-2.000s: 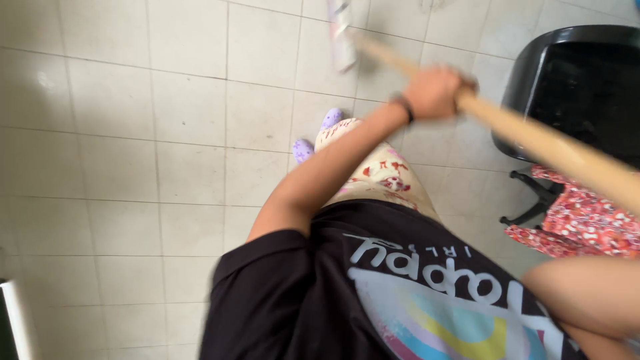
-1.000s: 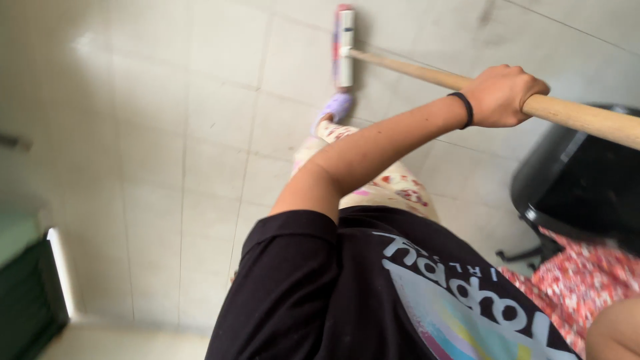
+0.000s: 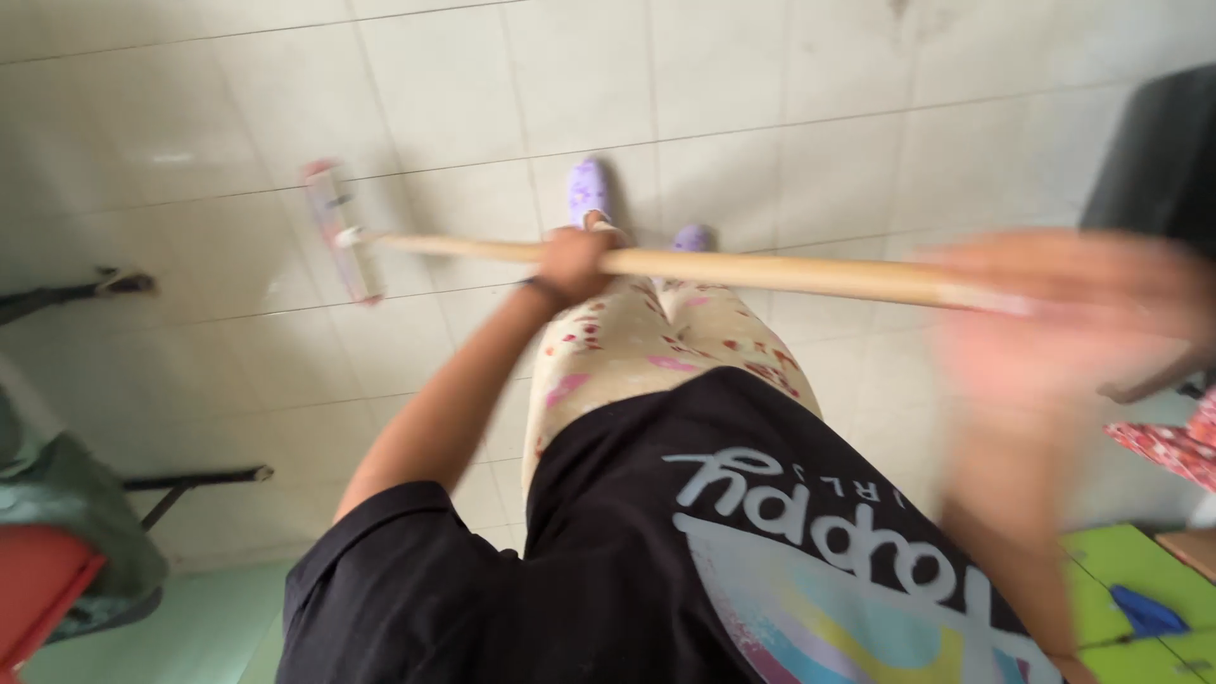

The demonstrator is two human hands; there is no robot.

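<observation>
A long wooden handle (image 3: 760,271) runs across in front of my body, nearly level in the view. At its left end is a pale, red-edged broom or mop head (image 3: 340,233), blurred, over the floor tiles. My left hand (image 3: 581,261), with a dark band at the wrist, is closed around the middle of the handle. My right hand (image 3: 1073,304) is at the handle's right end, strongly blurred; whether its fingers grip the handle is not clear.
Pale floor tiles (image 3: 722,57) surround my purple shoes (image 3: 589,185). Dark metal legs (image 3: 199,478) and green and red fabric items are at left. A black chair (image 3: 1159,161) stands at right, with red patterned cloth (image 3: 1173,451) below it. A green surface (image 3: 1102,570) holds a blue object (image 3: 1148,611).
The handle's head has moved from beyond my feet to the left of them. My left hand has come closer to my legs, and my right hand has come into view. The view has shifted.
</observation>
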